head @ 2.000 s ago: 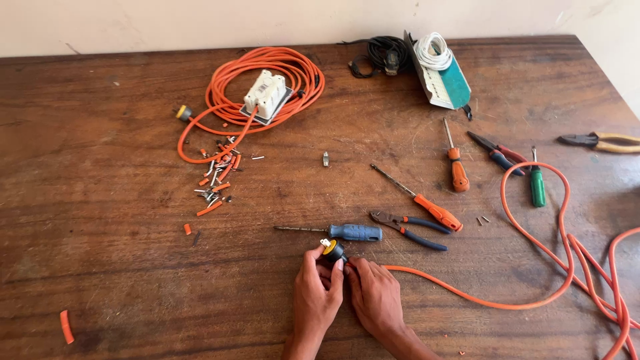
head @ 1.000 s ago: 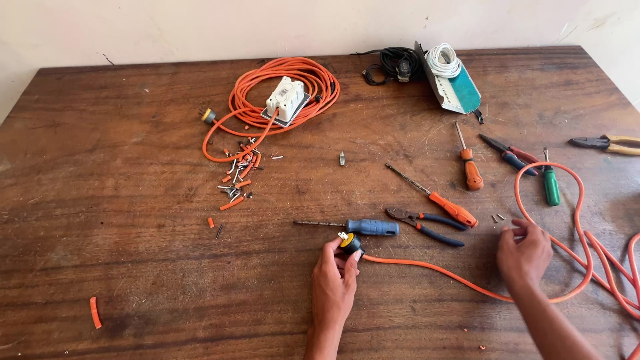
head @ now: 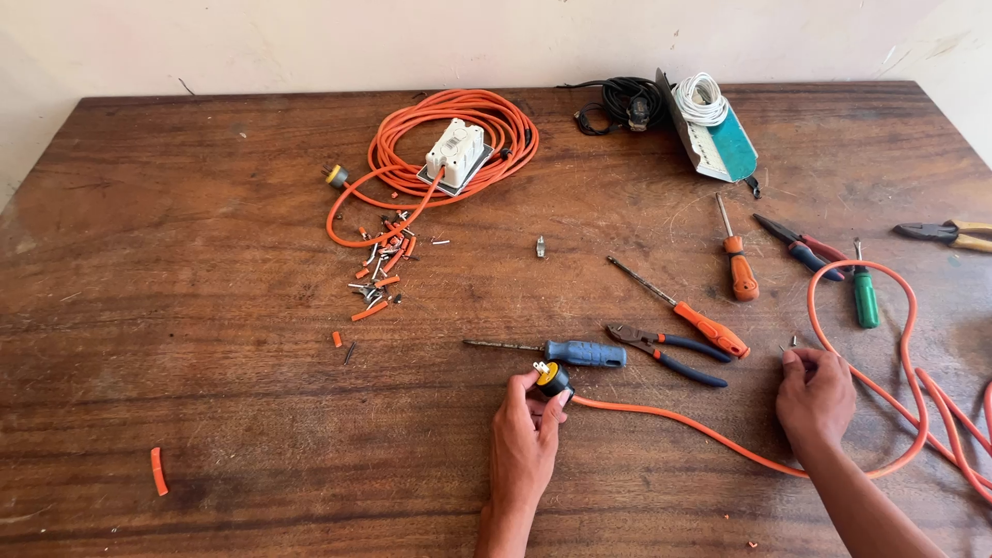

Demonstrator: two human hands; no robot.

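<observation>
My left hand (head: 527,442) holds a black and yellow electrical plug (head: 553,380), its metal prongs facing up and away. An orange cable (head: 659,412) runs from the plug to the right, passing by my right wrist. My right hand (head: 817,395) is at the tabletop, thumb and forefinger together at a small thin metal piece, perhaps a screw (head: 783,349); whether it is gripped cannot be told. Another small metal piece (head: 793,340) lies just beyond the fingertips. A blue-handled screwdriver (head: 585,353) lies beyond the plug, and pliers with dark blue grips (head: 666,353) lie between the hands.
Orange-handled screwdrivers (head: 711,329), long-nose pliers (head: 802,244), a green-handled screwdriver (head: 866,298) and yellow-handled pliers (head: 949,232) lie at the right. Farther back are a coiled orange cable (head: 387,147) with a white outlet box (head: 456,151), cable scraps (head: 387,260) and a white wire coil (head: 700,99).
My right hand has left the plug and moved right to the small metal pieces on the table. My left hand has kept hold of the plug.
</observation>
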